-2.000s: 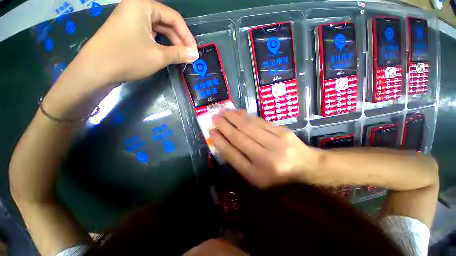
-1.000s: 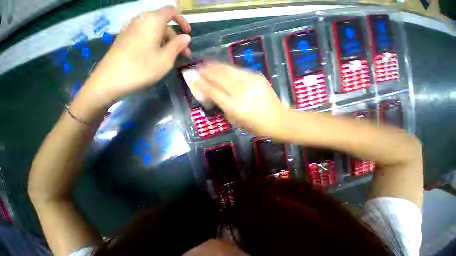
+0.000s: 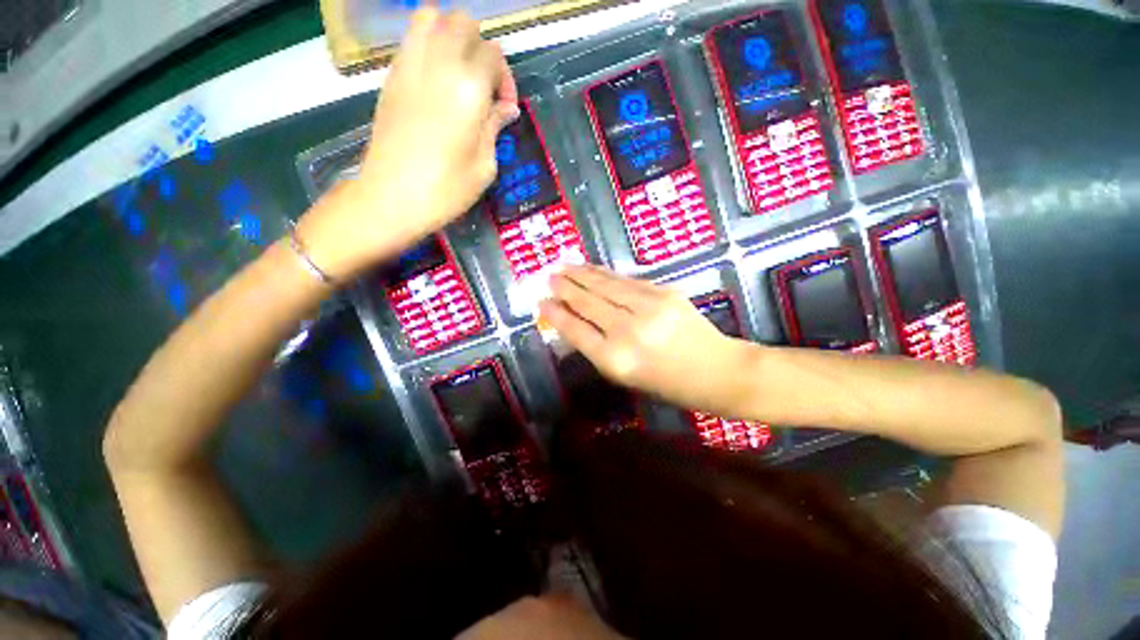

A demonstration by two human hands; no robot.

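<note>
Red keypad phones sit in a clear blister tray (image 3: pixel 979 281). My left hand (image 3: pixel 438 125) is raised over the tray's upper left, its fingertips at the edge of a tan-framed board; whether it holds anything is unclear. My right hand (image 3: pixel 638 328) holds a small white-and-orange card (image 3: pixel 535 298) at the keypad's lower end of the second upper-row phone (image 3: pixel 535 206). That phone's screen shows blue print, partly behind my left hand. The leftmost upper phone (image 3: pixel 434 300) has its screen mostly hidden by my left hand and wrist. Lower-row phones, such as one at left (image 3: pixel 481 419), have black screens.
The tan-framed board (image 3: pixel 550 19) lies beyond the pale bench edge (image 3: pixel 281 94). Clear sheets with blue prints (image 3: pixel 238 206) lie left of the tray on the dark-green bench (image 3: pixel 1063 150). More red phones (image 3: pixel 23 513) show at the far left. Dark hair covers the bottom centre.
The tray has shifted left in view, and the tan-framed board shows more. My left hand has moved up towards that board. My right hand has moved from the leftmost phone's screen to below the second phone's keypad.
</note>
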